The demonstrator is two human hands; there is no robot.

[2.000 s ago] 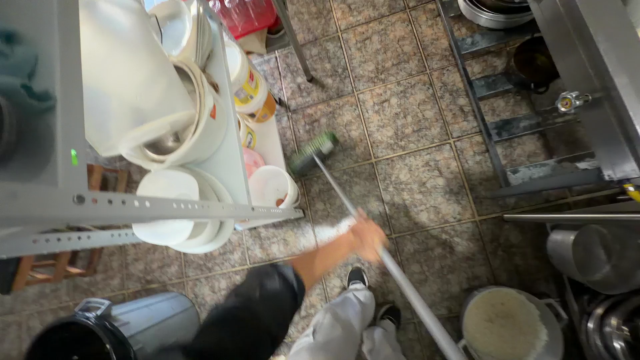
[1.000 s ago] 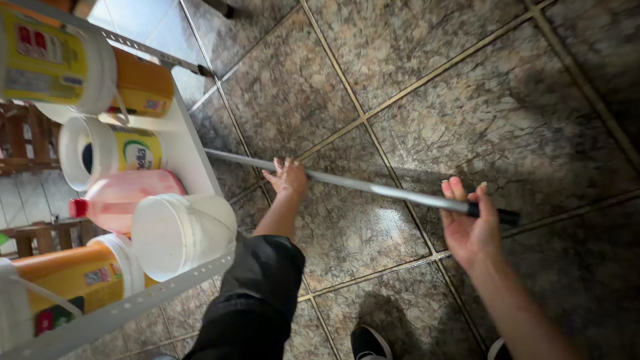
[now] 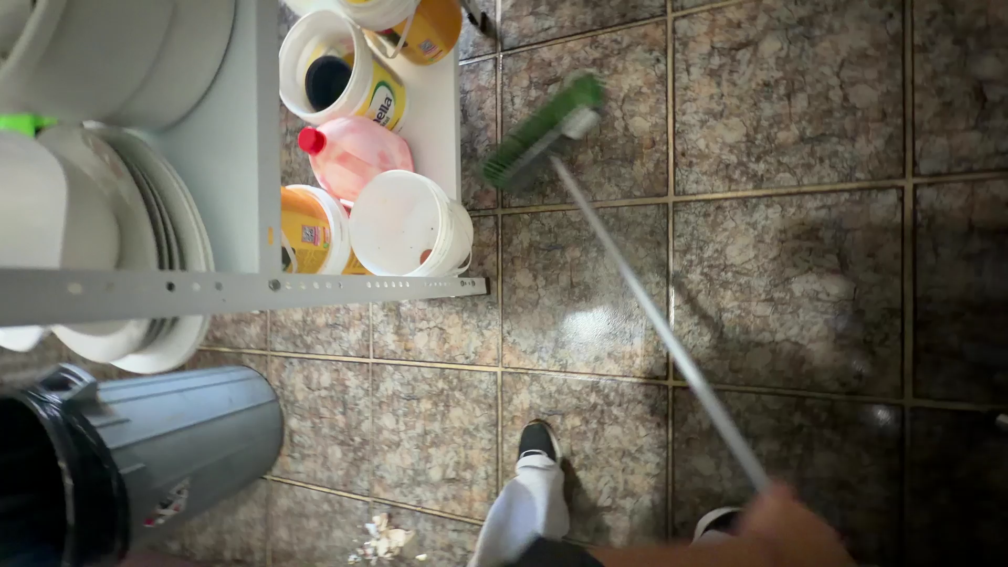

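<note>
A push broom's green-bristled head (image 3: 543,130) rests over the floor tiles beside the low shelf, slightly blurred. From it a grey metal handle (image 3: 661,327) slants down to the lower right. My left hand (image 3: 791,524), blurred, is closed around the handle near the bottom edge, its forearm coming in from the left out of a dark sleeve. The upper end of the handle is hidden or out of frame. My right hand is out of view. A small heap of pale crumbled debris (image 3: 382,542) lies on the tiles at the bottom, left of my foot.
At left, metal shelving (image 3: 378,290) holds stacked white plates (image 3: 177,228), a white bucket (image 3: 409,224), a pink jug (image 3: 362,157) and yellow-labelled tubs (image 3: 382,90). A grey bin (image 3: 189,441) with a black rim is below. My shoes (image 3: 539,441) are on the tiled floor.
One second ago both hands were at the handle and the broom head was hidden by the shelf; now the head shows on open tiles. My right hand has left the view. The view has shifted.
</note>
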